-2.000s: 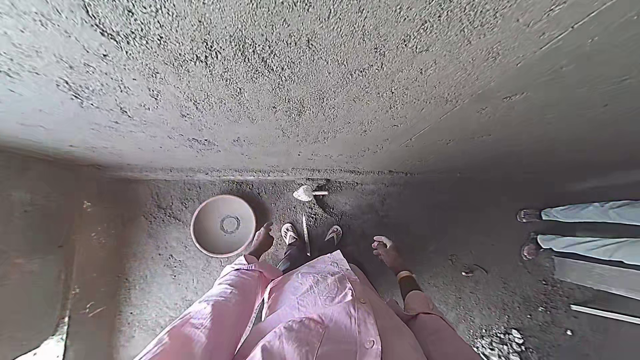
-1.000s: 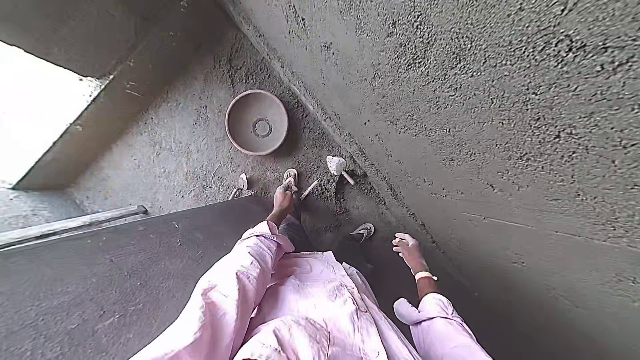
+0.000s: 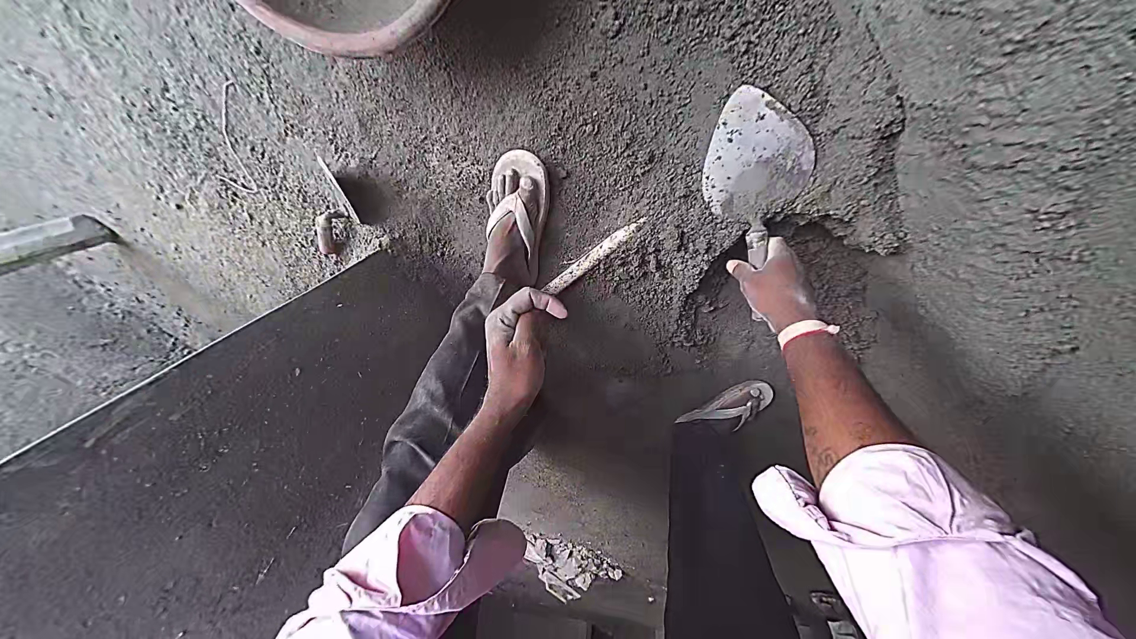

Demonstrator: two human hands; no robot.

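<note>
My right hand (image 3: 777,286) is closed around the handle of a mason's trowel (image 3: 760,155), whose broad pale blade lies over a heap of wet mortar (image 3: 657,275). Specks of mortar dot the blade. My left hand (image 3: 519,342) hangs above my left leg with its fingers curled. Just beyond its fingers a pale stick (image 3: 595,257) slants up over the mortar; whether the hand touches it cannot be told. At the top left shows part of a wide, shallow basin (image 3: 390,37).
A plastering float (image 3: 335,200) with a handle rests on the left. A dark board (image 3: 222,426) spans the lower left, and a metal bar (image 3: 53,241) is beyond it. The rough plastered wall (image 3: 1021,177) rises on the right. Debris (image 3: 572,564) lies near my feet.
My right hand has reached forward and taken hold of the trowel, which lay apart from it on the floor in the earlier frames. The view is now much closer to the floor.
</note>
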